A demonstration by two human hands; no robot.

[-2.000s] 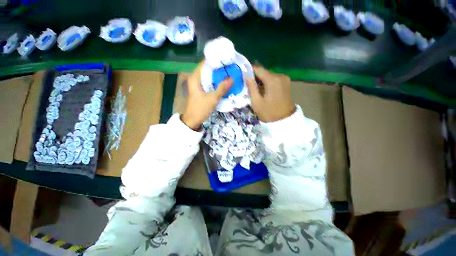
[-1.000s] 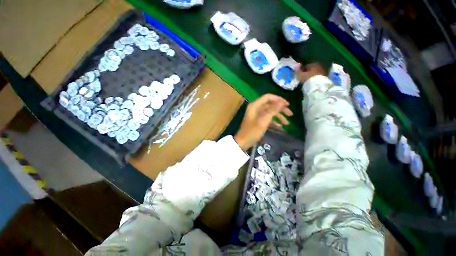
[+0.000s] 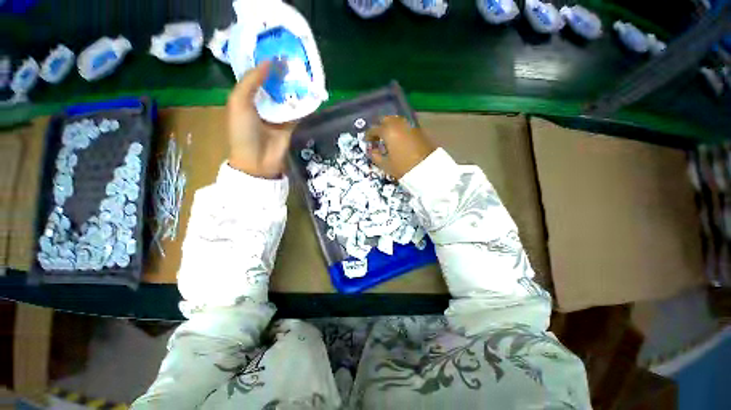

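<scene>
My left hand holds a white housing with a blue centre, raised over the belt's near edge. The thumb lies on the blue part. My right hand is in the upper part of the centre parts tray, fingers bent down among small white inserts. Whether the fingertips hold an insert cannot be told. The inserts lie in a jumbled heap, down to the tray's blue near end.
A green conveyor belt runs across the back with several spaced housings. At left are a dark bin of pale round discs and a pile of thin rods on cardboard. A cardboard sheet lies at right.
One second ago the view was turned and my right hand was at a housing on the belt, my left hand empty. Now my left hand holds a housing and my right hand is in the tray.
</scene>
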